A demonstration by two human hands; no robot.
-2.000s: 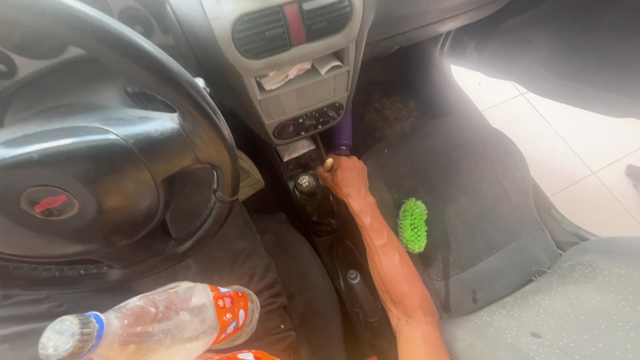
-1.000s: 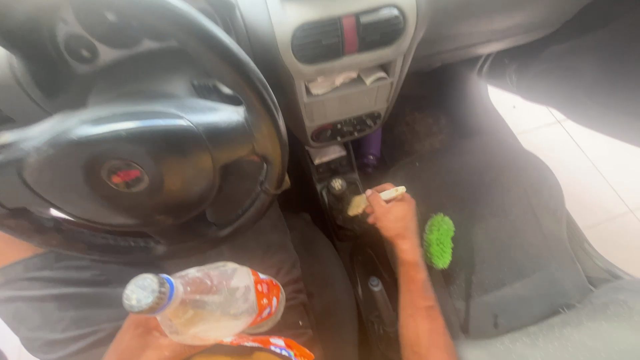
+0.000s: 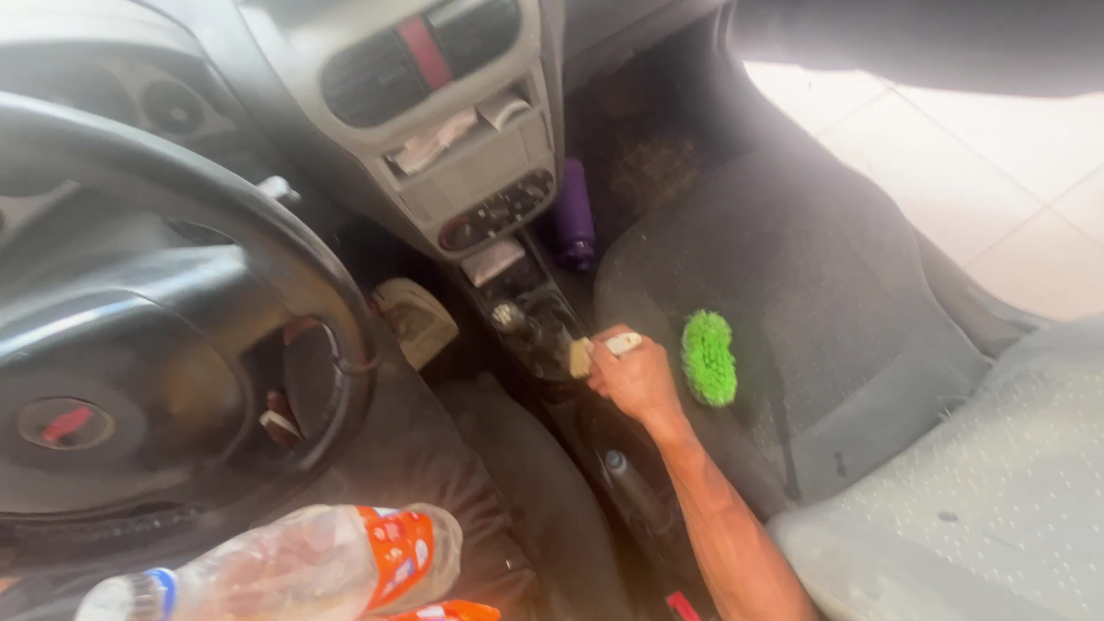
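My right hand (image 3: 634,375) grips a small paintbrush by its pale handle (image 3: 623,344). Its light bristles (image 3: 580,358) are at the right side of the gear lever's boot (image 3: 548,341), below and right of the gear knob (image 3: 506,316). A clear plastic bottle (image 3: 285,561) with an orange label and blue neck ring lies slanted across the lower left, over dark trousers. My left hand cannot be made out. The green microfibre duster head (image 3: 709,358) rests on the passenger seat (image 3: 776,259), right of my right hand.
The steering wheel (image 3: 345,285) fills the left side. A purple bottle (image 3: 574,216) stands beside the centre console. Papers (image 3: 435,142) sit in the dashboard slot. The handbrake (image 3: 638,487) lies between the seats. Pale floor tiles (image 3: 957,164) show through the open passenger side.
My right hand has moved from beside the gear knob back toward the handbrake. The left hand seen by the clear bottle one second ago no longer shows. The view has shifted.
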